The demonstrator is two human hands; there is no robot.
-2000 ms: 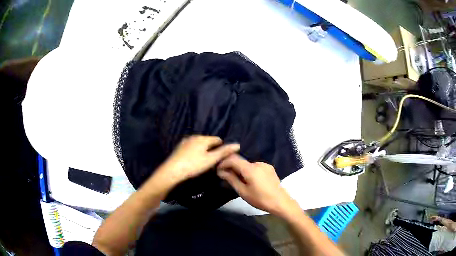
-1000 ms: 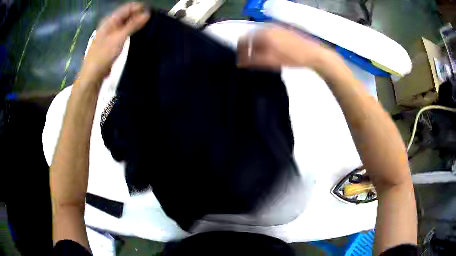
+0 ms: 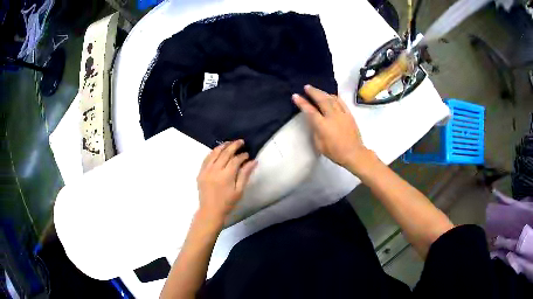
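Note:
A black gathered garment lies spread over the far part of the white pressing arm, with a toothed pale edge along its far and left sides. A small white label shows inside its opening. My left hand rests with fingertips at the garment's near edge, fingers apart. My right hand touches the garment's right near edge with its fingertips; whether it pinches the cloth is unclear. A steam iron with a yellow-orange handle sits on the white table to the right.
A stained pale bar stands beyond the table's left side. A dark rectangle lies at the near left. A blue basket is right of the table. A pale-wrapped hose runs up from the iron. Purple cloth is at the right edge.
The garment was held up by both hands and blurred; it now lies on the pressing arm with its opening and label showing. Both hands have come down and nearer. The view has turned.

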